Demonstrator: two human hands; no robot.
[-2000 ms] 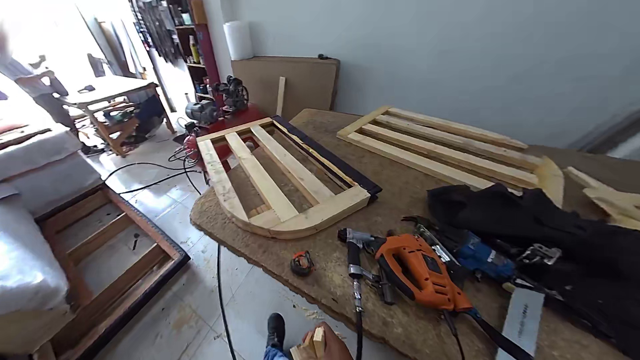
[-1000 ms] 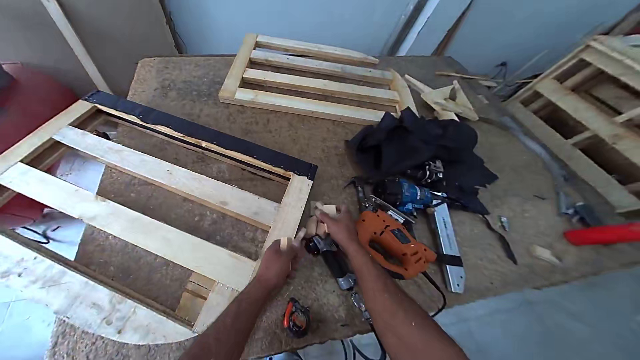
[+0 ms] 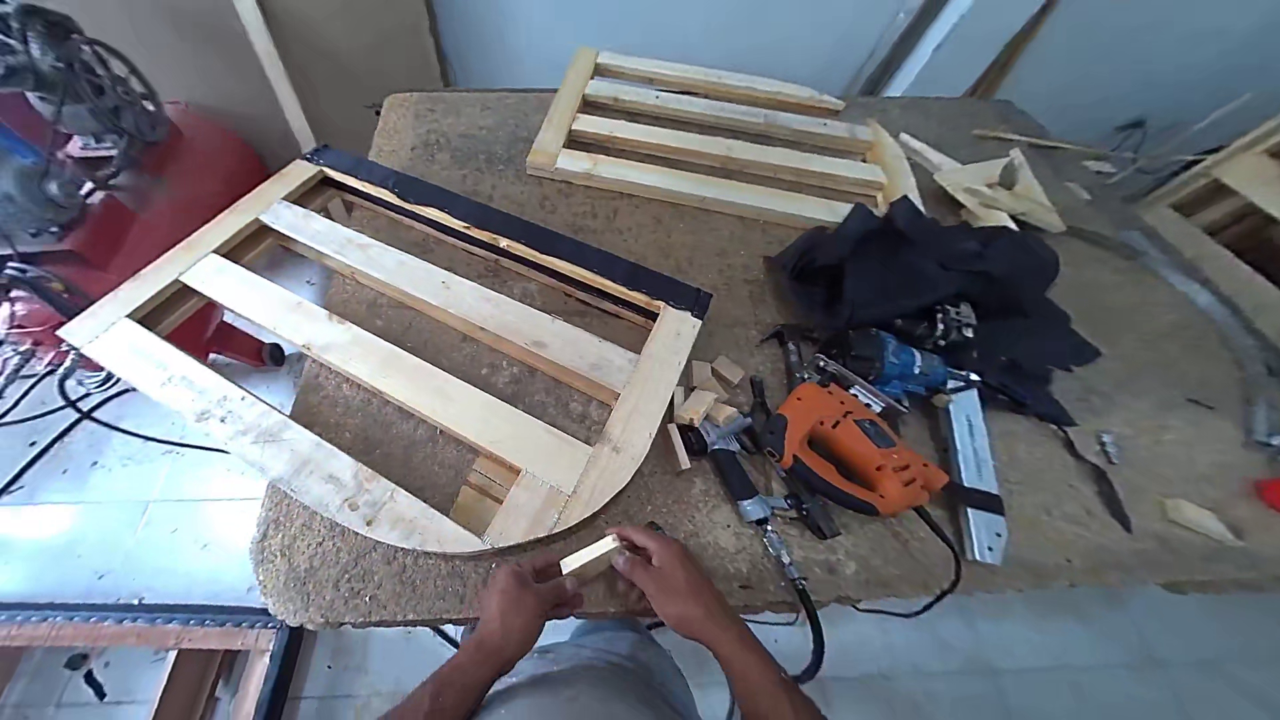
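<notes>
A small wooden block (image 3: 590, 555) is held between my two hands, just in front of the rounded corner of a slatted wooden frame (image 3: 400, 370). The fingers of my left hand (image 3: 522, 605) are at its left end, and my right hand (image 3: 665, 580) pinches its right end. Black fabric covers the frame's far edge. Several small wooden blocks (image 3: 697, 405) lie right of the frame, against a black air tool (image 3: 735, 475) with a hose. Beside that tool rests an orange jigsaw (image 3: 855, 450).
Behind lies a second slatted frame (image 3: 720, 150). Black cloth (image 3: 920, 270), a blue power tool (image 3: 895, 365), a hammer (image 3: 790, 350) and a metal straight piece (image 3: 975, 470) are on the right. A red compressor (image 3: 200, 190) stands left; an upholstered frame (image 3: 140, 625) is lower left.
Both hands have moved away from beside the air tool to the table's near edge, with one block between them. Several blocks now lie loose by the tool.
</notes>
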